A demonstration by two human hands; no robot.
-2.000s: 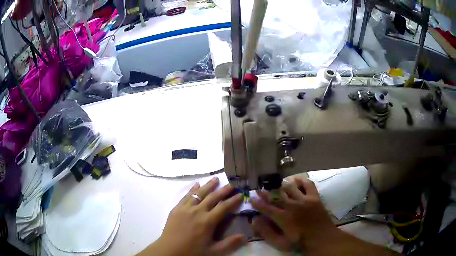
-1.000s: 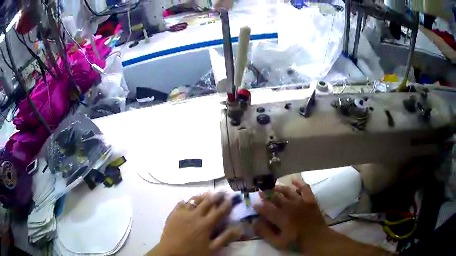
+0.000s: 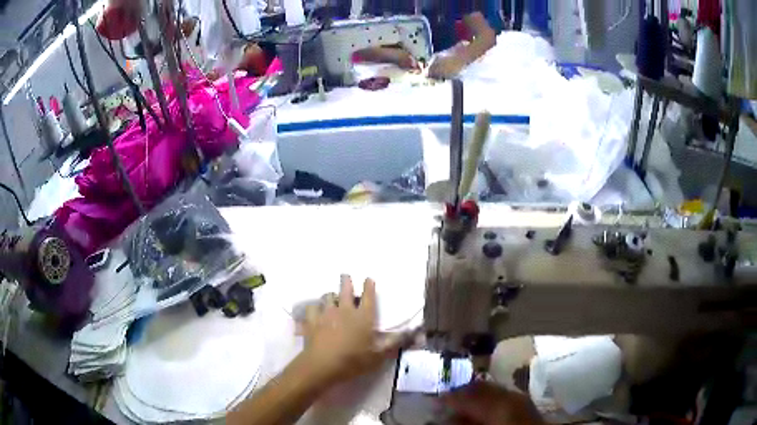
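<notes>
My left hand (image 3: 339, 332) lies with spread fingers on the white panel (image 3: 390, 286) left of the sewing machine head (image 3: 461, 282); a dark label on that panel is mostly hidden by the fingers. I cannot tell whether it grips anything. My right hand (image 3: 485, 405) is dark and blurred, below the presser foot (image 3: 448, 365), in front of the shiny needle plate (image 3: 419, 371); its fingertips are unclear. White sewn pieces (image 3: 577, 373) lie right of the head. Loose dark labels (image 3: 228, 296) lie at left.
A plastic bag of labels (image 3: 183, 245), a loose stack of white panels (image 3: 195, 361) and thick layered white pieces (image 3: 100, 344) lie at left. Pink fabric (image 3: 166, 137) and a purple-ended machine (image 3: 54, 270) stand beyond. Another person's arm (image 3: 465, 50) shows at the back.
My left hand has moved from beside the needle forward onto the panel behind. My right hand has moved down from the needle. The needle plate now shows bare. The view has tilted up and shifted left.
</notes>
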